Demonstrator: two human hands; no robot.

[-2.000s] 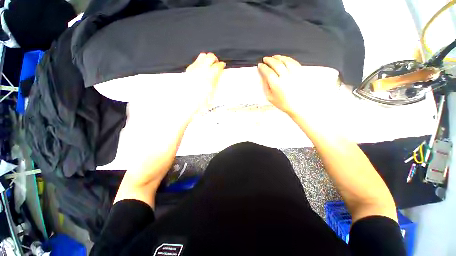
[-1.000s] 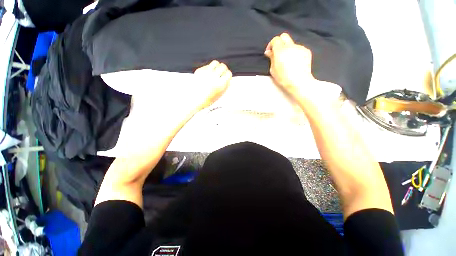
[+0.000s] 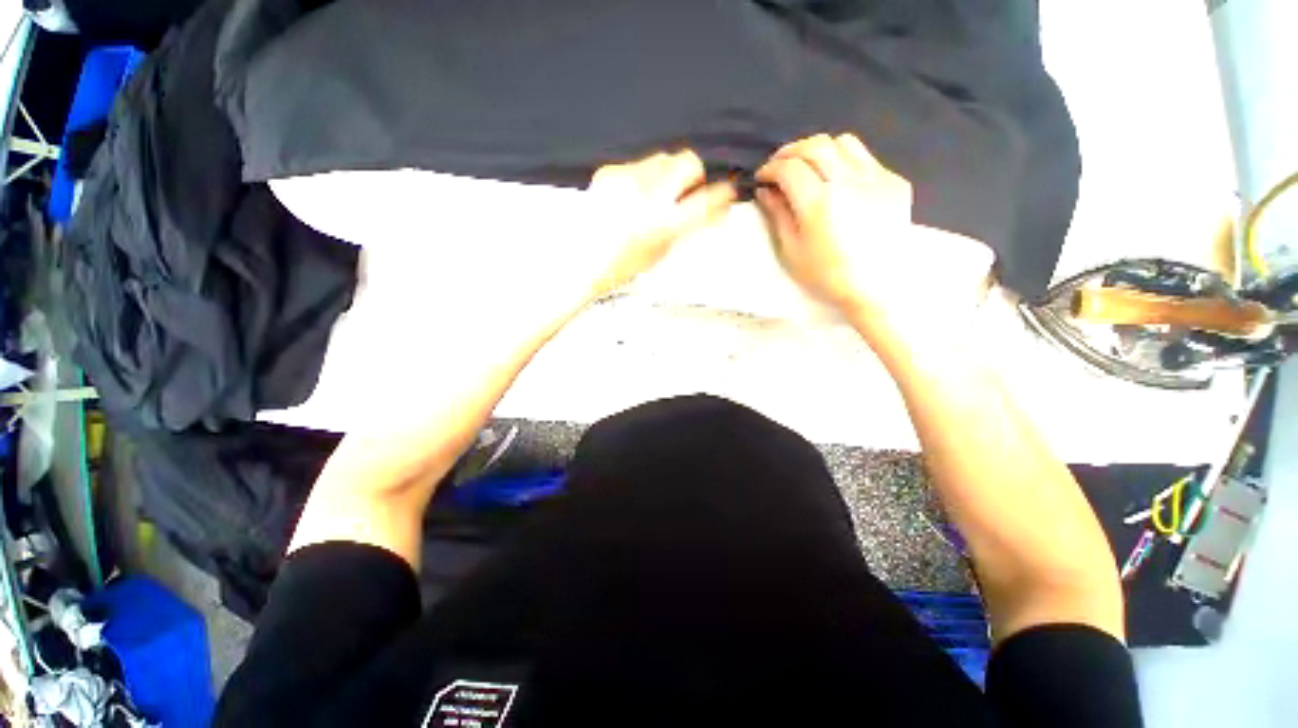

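A dark grey garment [image 3: 498, 93] lies spread over the far part of the white pressing board [image 3: 683, 356]. Its near edge runs across the board under my hands. My left hand [image 3: 662, 206] is bare, slightly blurred, and pinches the garment edge near the middle. My right hand [image 3: 833, 199] is bare and pinches the same edge just to the right. A small dark bit of the edge shows bunched between the fingertips of both hands. What lies inside the fingers is hidden.
A steam iron [image 3: 1167, 316] with an orange-tan handle rests at the right. A crumpled dark garment pile [image 3: 185, 285] hangs at the left. Yellow-handled snips [image 3: 1170, 506] and a grey metal box [image 3: 1221, 533] lie at lower right. Blue crates [image 3: 150, 654] stand lower left and below the board.
My right hand has lowered from over the garment to its near edge. My left hand has moved right, close to it. The edge between them is now bunched.
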